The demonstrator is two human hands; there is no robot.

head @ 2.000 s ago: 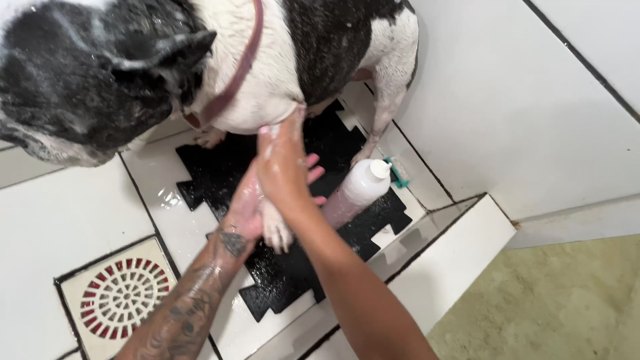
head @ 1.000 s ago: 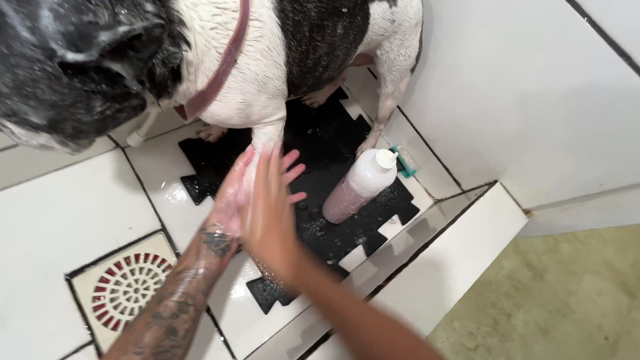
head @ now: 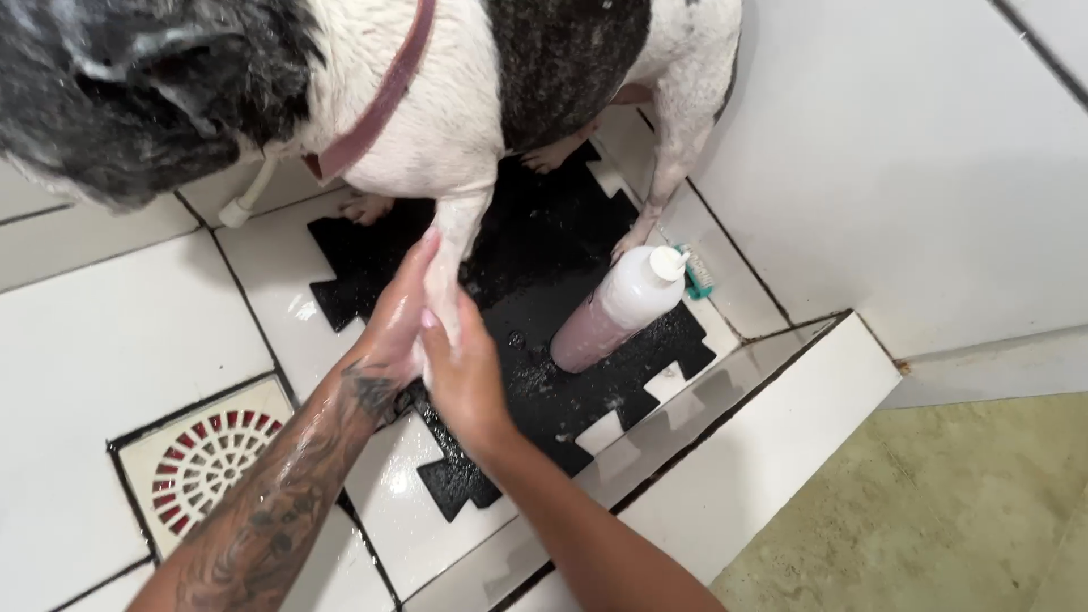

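Observation:
A wet black-and-white dog [head: 425, 127] with a dull pink collar [head: 378, 115] stands on a black interlocking foam-type mat [head: 544, 246]. One front leg [head: 450, 263] reaches forward between my hands. My left hand [head: 395, 323], on the tattooed arm, lies along one side of the leg and is wet. Around the lower leg, from the other side, my right hand [head: 463, 365] is closed; the paw is hidden by the hands. Right of them a squeeze bottle [head: 620, 306] of pinkish liquid with a white cap stands on the mat.
A round-slotted floor drain [head: 221, 459] lies at the lower left in white tiles. Behind the bottle is a small green brush [head: 697, 272]. A raised white tiled curb [head: 756, 442] runs along the lower right, with greenish floor [head: 926, 510] beyond. A white wall is at the right.
My hands stay at the dog's front leg; the right hand has slid down toward the paw. The paw, visible below my hands two seconds ago, is now covered.

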